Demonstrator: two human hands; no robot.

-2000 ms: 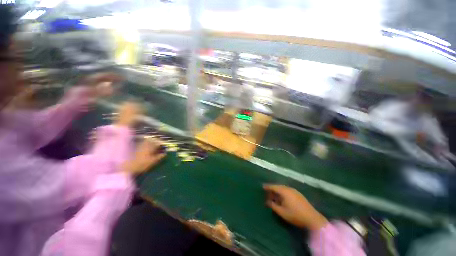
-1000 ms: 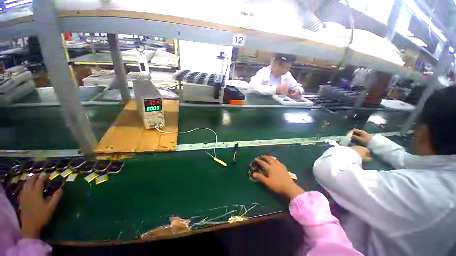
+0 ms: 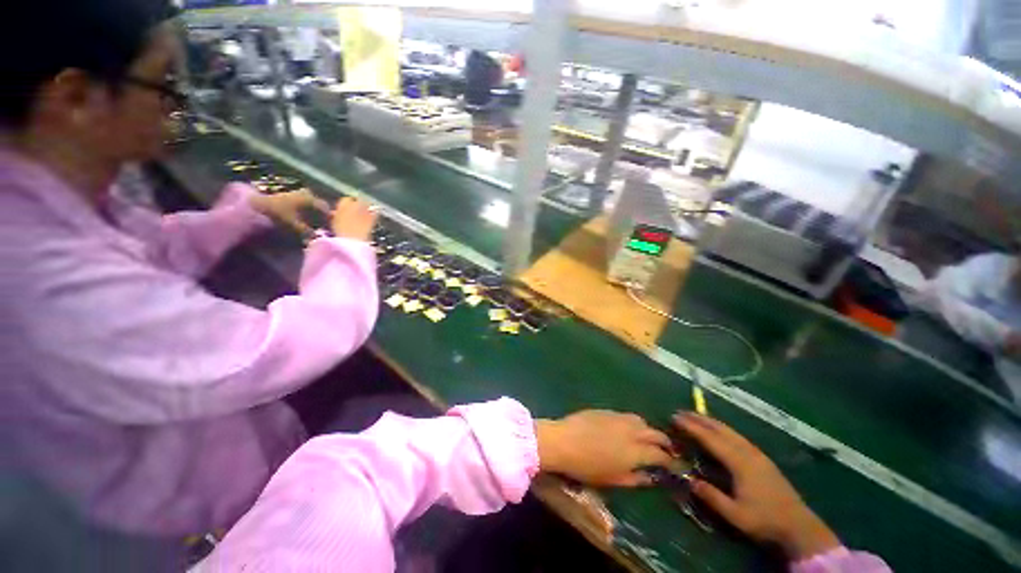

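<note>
My left hand (image 3: 610, 445) reaches in from the lower left in a pink sleeve. My right hand (image 3: 748, 476) lies beside it, its fingers over the same spot near the bench's front edge. Between the two hands is a dark watch unit (image 3: 685, 461), mostly covered by fingers; the fingertips of both hands touch it. A slim yellow-handled probe (image 3: 699, 396) lies just behind my right hand. A thin white lead (image 3: 757, 356) curves to it from the bench power supply (image 3: 640, 241), which has red and green digits.
Rows of watch units with silver-yellow cells (image 3: 431, 280) lie at left on the green bench (image 3: 537, 364). A person in pink (image 3: 168, 302) works there. The supply stands on a wooden board (image 3: 582, 280) behind a grey upright (image 3: 535, 146). A black stick (image 3: 814, 452) lies at right.
The view has swung left. My left hand has moved from the watch rows over to my right hand, and both are now at the dark watch unit.
</note>
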